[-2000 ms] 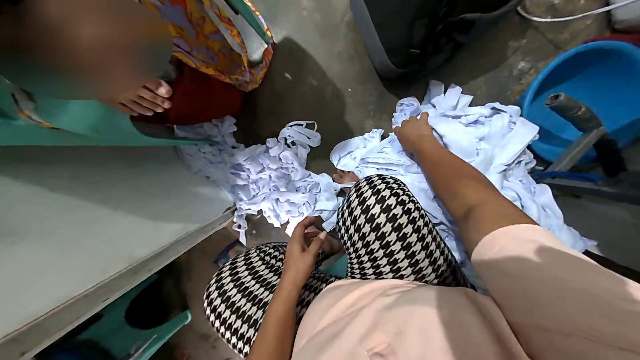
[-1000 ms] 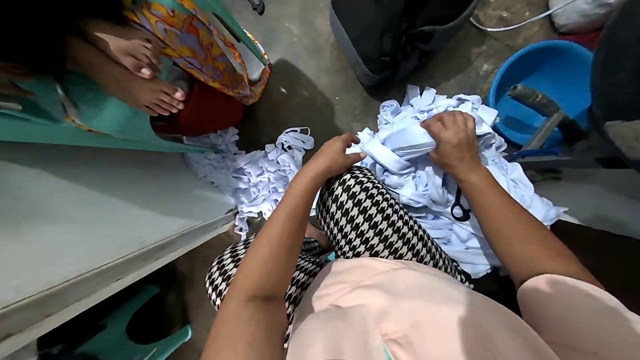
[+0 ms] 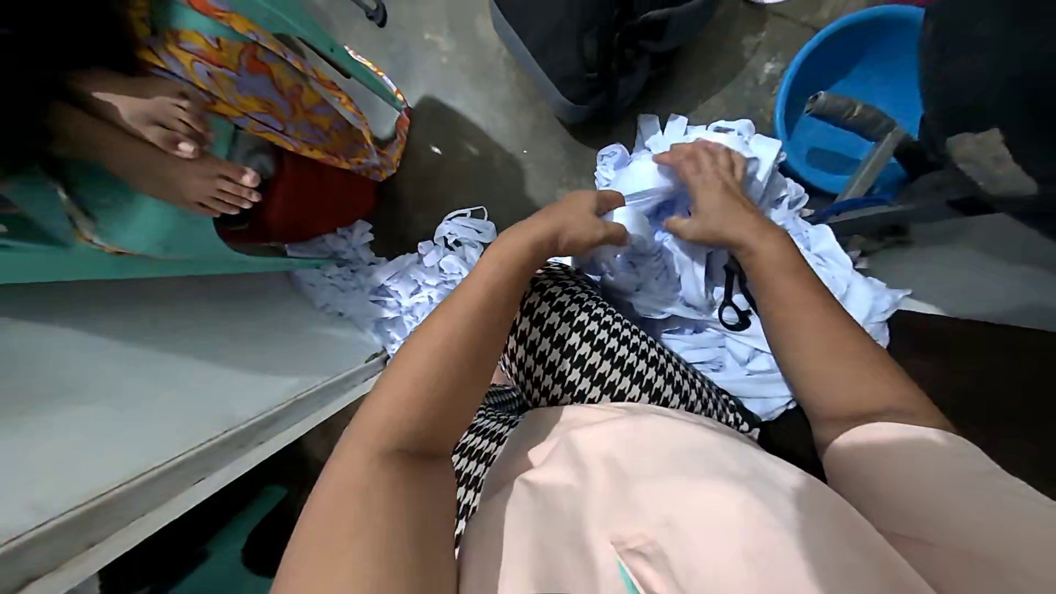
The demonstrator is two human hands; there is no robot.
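A large heap of white fabric pieces (image 3: 742, 355) lies in front of me and to the right. My left hand (image 3: 582, 223) is at the heap's left side, thumb and fingers around the edge of a white strip. Spread over the top of the heap, my right hand (image 3: 714, 194) presses on or touches the cloth; whether it grips any is unclear. Black-handled scissors (image 3: 734, 301) rest on the fabric below my right wrist, their blades hidden. A smaller pile of white fabric strips (image 3: 412, 280) lies left of my left forearm.
A blue plastic basin (image 3: 792, 99) stands at the upper right, a metal bar with a wrapped end (image 3: 858, 120) over it. A dark bag (image 3: 594, 49) is beyond the heap. At left are a grey tabletop (image 3: 165, 371), a green plastic chair (image 3: 165, 239) and another person's feet (image 3: 198, 177).
Two seconds ago my left hand was near my knee; it has since moved to the large heap. The flat white bundle between my hands a second ago has been lowered onto the heap.
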